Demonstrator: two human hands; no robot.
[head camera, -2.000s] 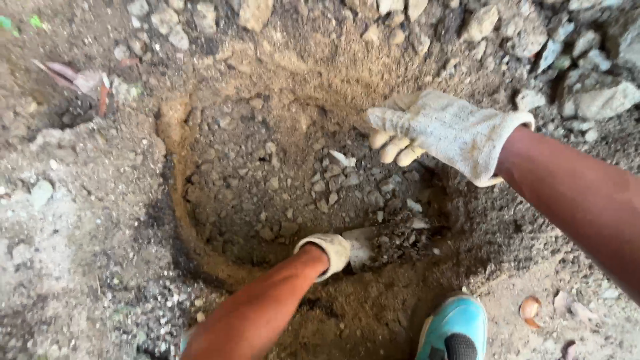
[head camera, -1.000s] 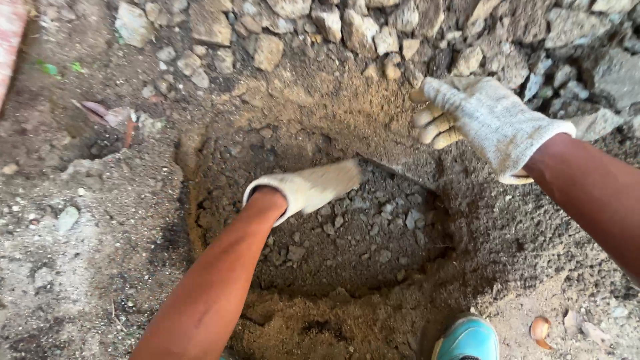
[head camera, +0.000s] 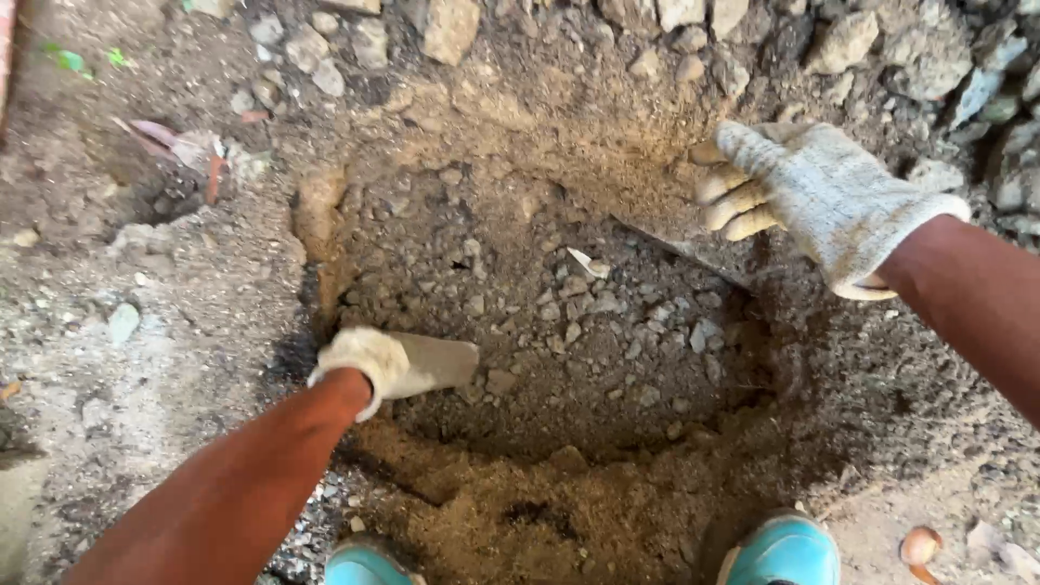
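Observation:
My left hand (head camera: 361, 366), in a pale knitted work glove, is at the left side of a shallow dug pit (head camera: 520, 325). It grips a flat grey tool, probably a trowel (head camera: 439, 361), whose blade points right over loose soil. My right hand (head camera: 812, 191), in a soiled matching glove, is above the pit's upper right edge. Its thumb is extended and its fingers are loosely bent; nothing shows in it, though the palm is hidden. A thin dark edge (head camera: 682, 253) slants across the soil below its fingers; what it belongs to is unclear. Small stones (head camera: 601, 305) lie in the pit.
Large broken rocks (head camera: 926, 61) line the top and upper right. Two turquoise shoes (head camera: 784, 552) stand at the pit's lower edge. Dry leaves (head camera: 158, 138) lie at the upper left, and a brown, rounded object (head camera: 920, 544) is on the ground at the lower right.
My left hand has moved from the pit's lower right, across its middle, to the left side. My right hand has stayed near the upper right edge. A second shoe now shows.

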